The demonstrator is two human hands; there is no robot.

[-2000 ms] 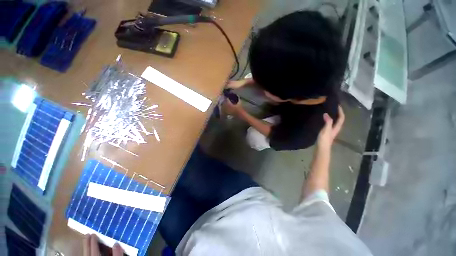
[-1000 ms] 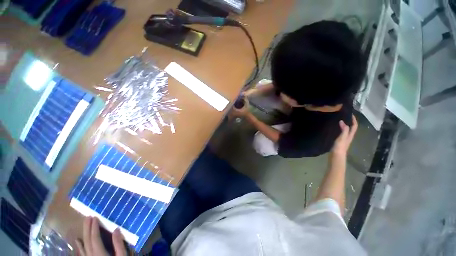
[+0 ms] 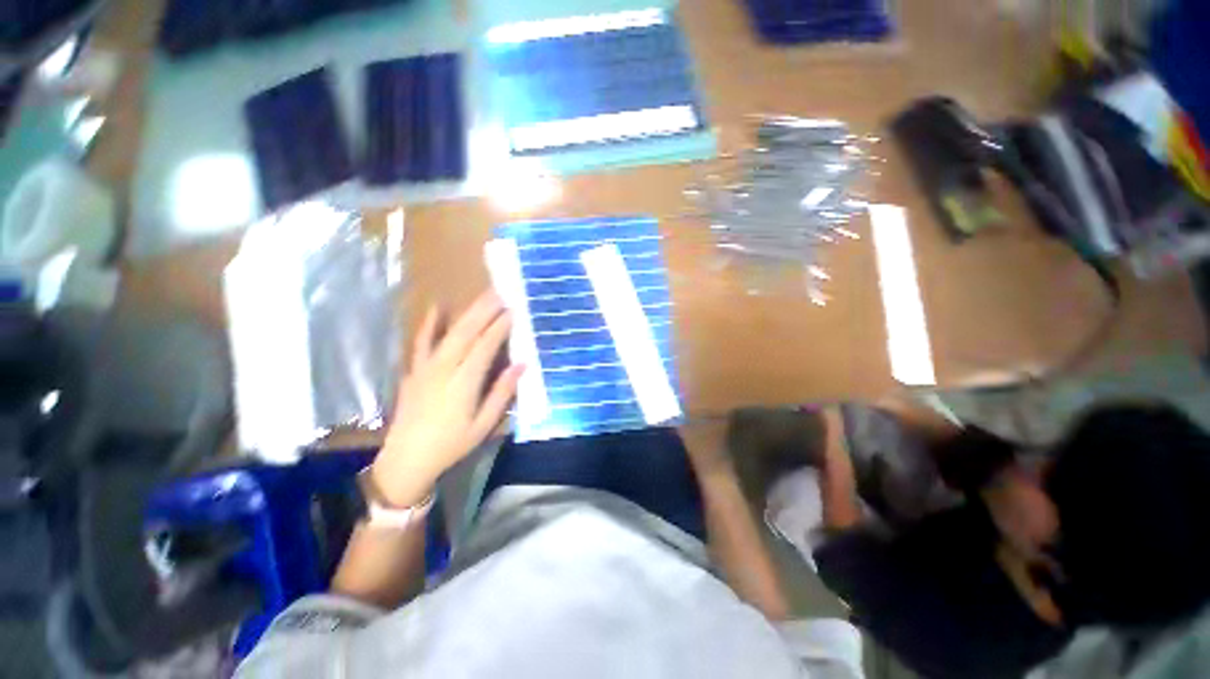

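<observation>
A blue solar cell with pale parallel lines lies at the table's front edge. One white strip lies along its left side and another white strip lies slantwise across it. My left hand is flat with fingers apart at the cell's left side, fingertips at the left strip. My right forearm reaches up to the table edge by the cell's lower right corner; the hand itself is hidden there.
Silver ribbon heap, loose white strip and soldering iron stand are to the right. Long ribbon bundle is left. More cells are behind. A crouching person is front right; a blue plastic object is below left.
The view has turned left, showing the ribbon bundle and more of the table. My right hand has left the crouching person's back and come to the table edge. More of my left hand shows.
</observation>
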